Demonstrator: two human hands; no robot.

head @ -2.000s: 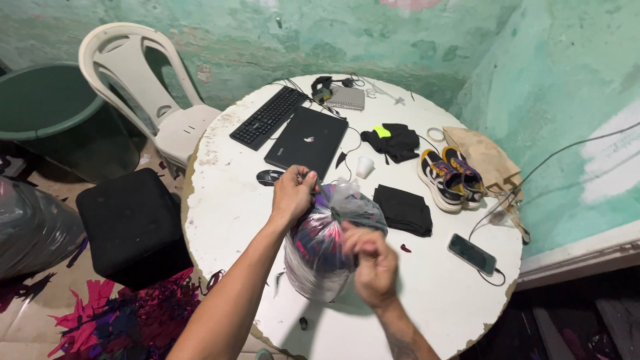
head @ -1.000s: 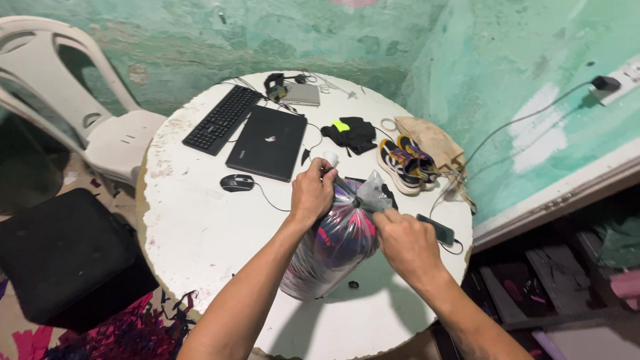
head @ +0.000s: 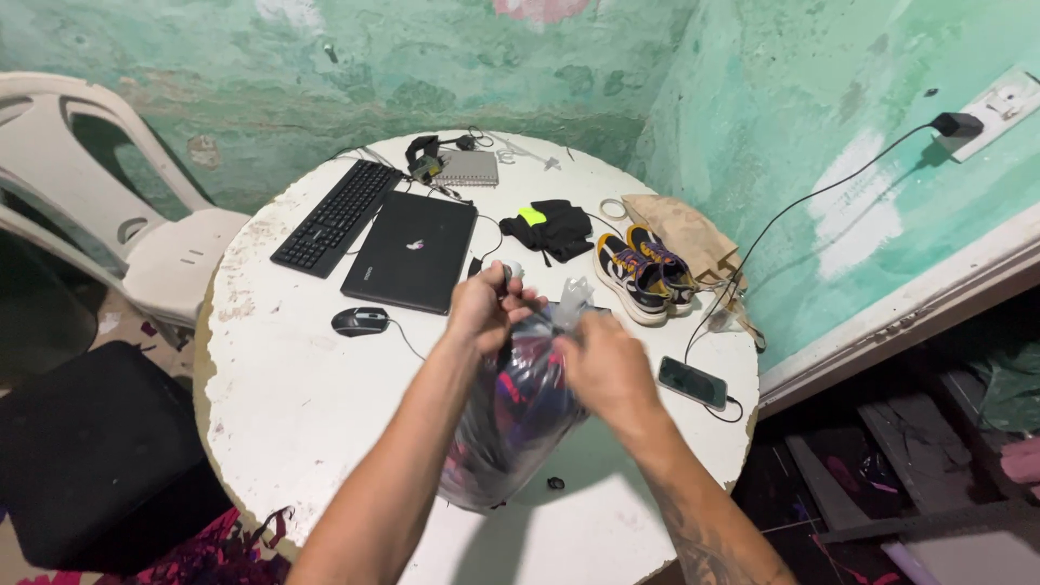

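Note:
A clear plastic bag [head: 520, 414] filled with dark, pink and purple scraps stands on the round white table, its neck gathered and its top end sticking up. My left hand [head: 487, 309] is at the left of the neck, fingers curled, with a small white thing behind the fingertips; whether it grips the bag cannot be told. On the other side my right hand [head: 609, 366], slightly blurred, is closed on the bag's neck. A small black object [head: 555, 483] lies on the table to the right of the bag's base.
Beyond the bag lie a closed black laptop [head: 413, 252], a keyboard [head: 337, 218], a mouse [head: 360, 322], a notebook [head: 467, 168] and black fabric [head: 552, 229]. At right are sneakers [head: 642, 272], a paper bag [head: 691, 231] and a cabled phone [head: 692, 382]. A plastic chair [head: 175, 252] and black cube stool [head: 106, 455] stand left.
My right hand, apart from the neck at first, has come to the bag's neck. The gathered top end now sticks up between my hands. The view has shifted.

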